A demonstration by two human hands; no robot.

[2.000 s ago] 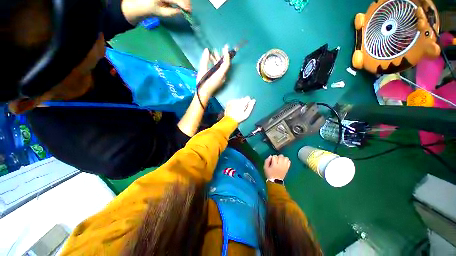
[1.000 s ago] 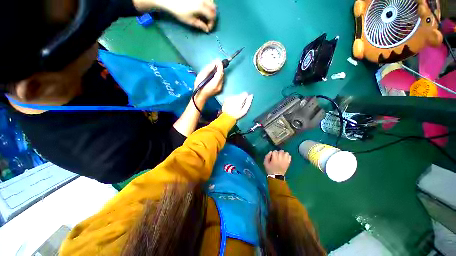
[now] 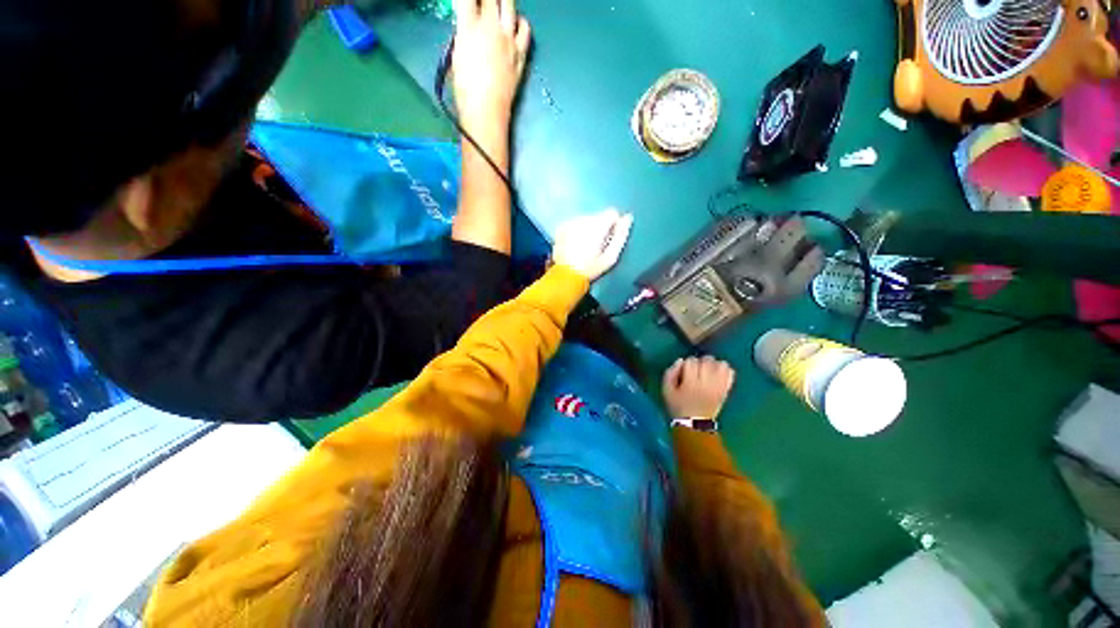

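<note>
My left hand [image 3: 592,245] rests at the bench edge with its fingers curled together, and nothing shows in it. My right hand [image 3: 698,390] is a loose fist on the green bench, with a dark-faced watch at the wrist; nothing shows in it. Between and beyond them sits the dark soldering station [image 3: 725,280] with its cord. The round pale metallic dish [image 3: 677,115] stands farther off. The soldering iron itself is not visible; its black cord runs along the other person's forearm.
Another person's hand [image 3: 489,55] reaches over the bench at top left. A black square fume fan [image 3: 798,117], an orange animal-shaped fan [image 3: 1001,55], a holder of dark thin items [image 3: 875,288] and a yellow-and-white cup stack [image 3: 833,378] stand to the right.
The other person's hand that held the iron has moved up and away, and the iron is out of sight. Bench things sit slightly higher and farther right. My hands hold nearly the same pose.
</note>
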